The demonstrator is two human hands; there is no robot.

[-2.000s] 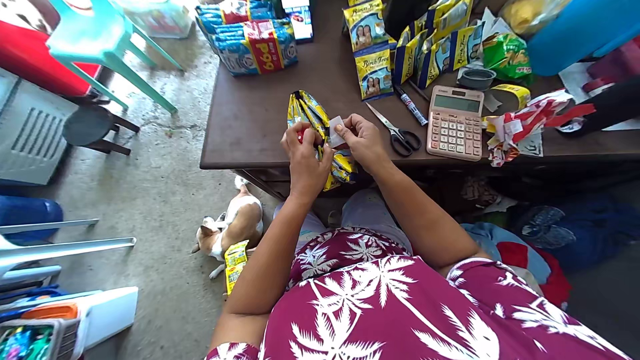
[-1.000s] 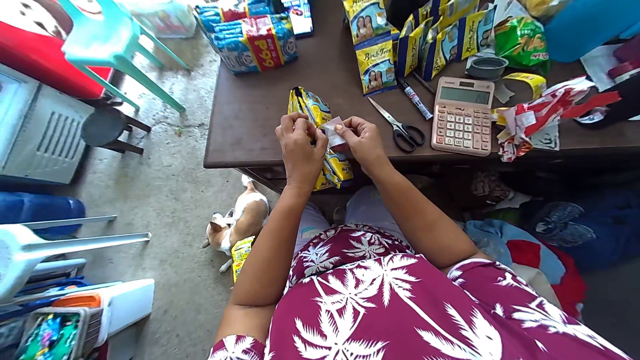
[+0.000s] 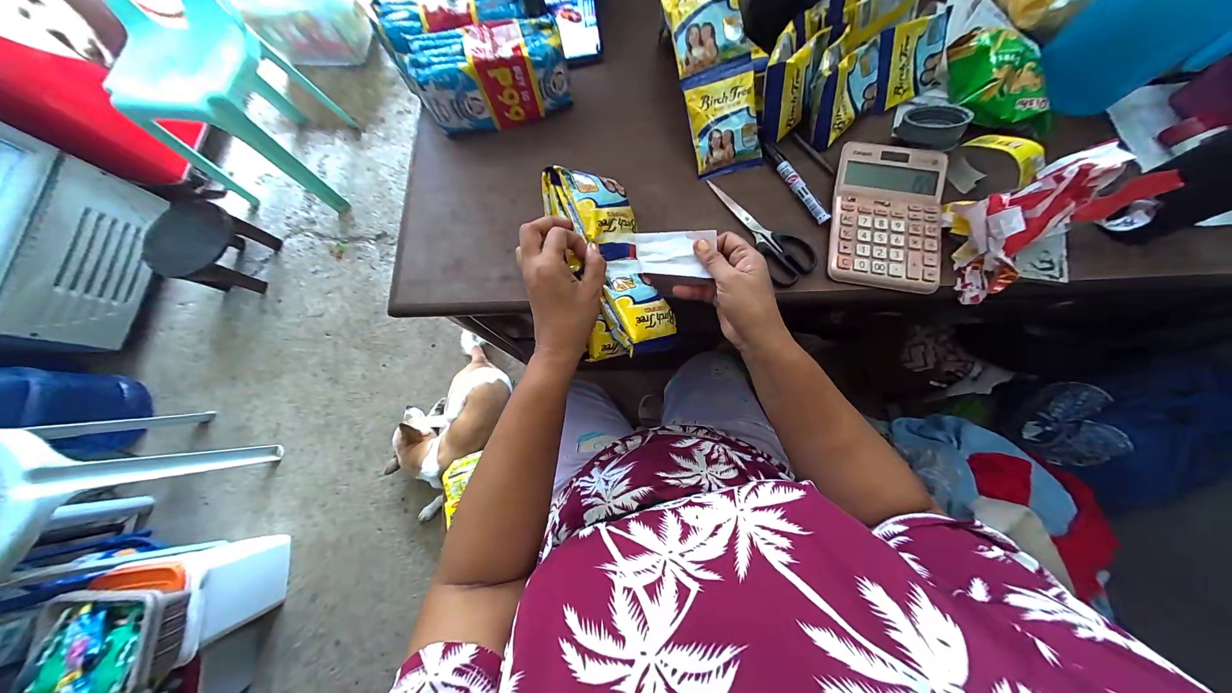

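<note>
A folded stack of yellow and blue Birch Tree sachets (image 3: 635, 303) lies at the front edge of the brown table (image 3: 500, 221). My left hand (image 3: 563, 284) is closed on the stack's left side, at its middle. From the stack a white paper strip (image 3: 669, 255) stretches to the right, and my right hand (image 3: 736, 284) pinches its far end between thumb and fingers. Just right of that hand lie black-handled scissors (image 3: 770, 236), blades partly apart. A marker (image 3: 797, 183) and a pink calculator (image 3: 887, 217) are beyond them.
More Birch Tree sachets (image 3: 722, 115) stand at the back, near a green snack packet (image 3: 1001, 82). Bundled blue packs (image 3: 481, 77) sit at the back left. Red and white wrappers (image 3: 1030, 212) lie at the right. A dog (image 3: 462, 414) rests on the floor beside the table.
My right hand has moved right, away from my left hand. Between them the white strip now shows stretched out; before, only a short piece showed at my fingers.
</note>
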